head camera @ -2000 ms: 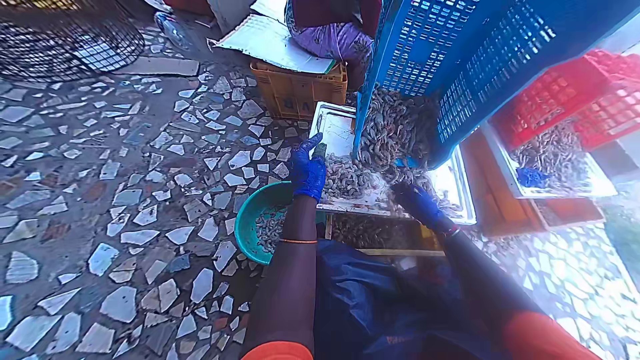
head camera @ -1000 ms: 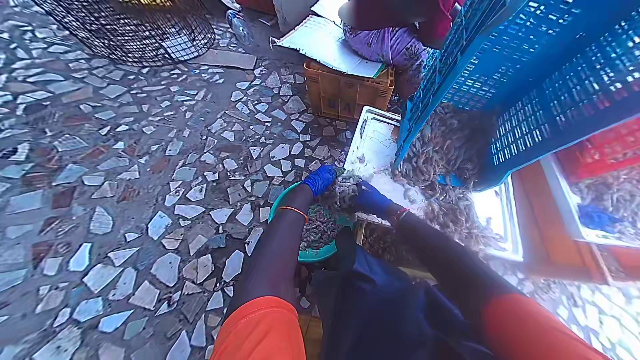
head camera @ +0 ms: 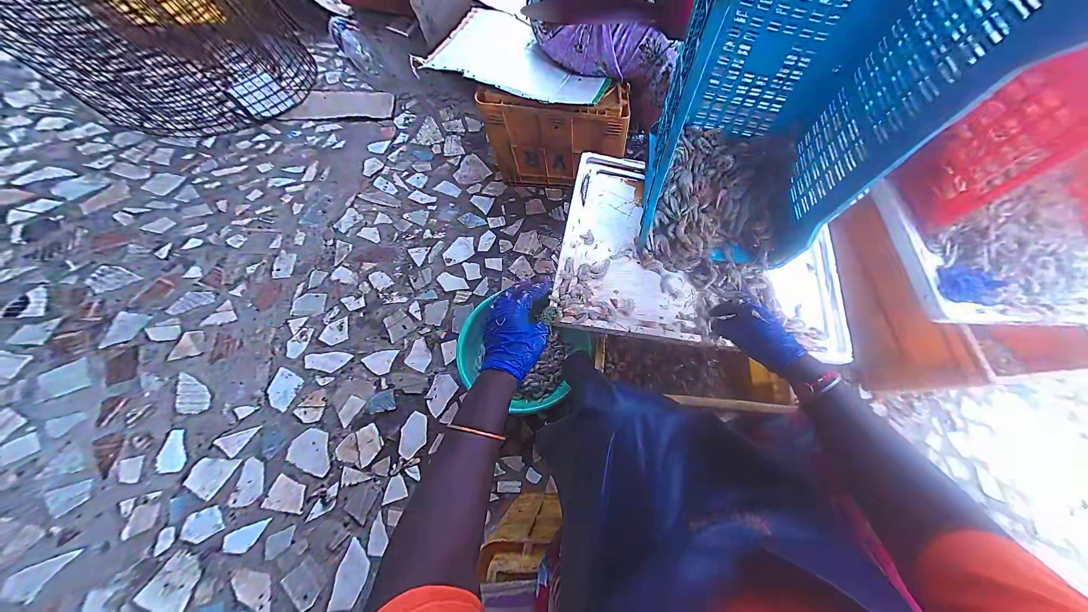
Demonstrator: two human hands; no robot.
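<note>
My left hand (head camera: 517, 330), in a blue glove, is over the green basin (head camera: 466, 361) beside the near left corner of the white tray (head camera: 608, 204). A small dark greenish thing shows at its fingertips; whether it is gripped cannot be told. Shrimp (head camera: 540, 378) lie in the basin. My right hand (head camera: 756, 333), gloved too, reaches into shrimp on the tray's near right part, its fingertips blurred among them. Behind it a blue plastic crate (head camera: 765, 68) stands tilted over the tray, with a heap of shrimp (head camera: 718, 191) at its mouth.
An orange crate (head camera: 552, 140) bearing a white sheet (head camera: 518, 55) stands behind the tray. At right are a red crate (head camera: 994, 136) and another tray of shrimp (head camera: 1020, 238) with a blue glove on it. A black mesh basket (head camera: 170, 68) is at upper left. A person's purple-patterned clothing (head camera: 595, 47) shows behind.
A second ago both hands were together over the basin with shrimp between them. My right hand has since moved right, back to the shrimp on the tray; my left has stayed by the basin.
</note>
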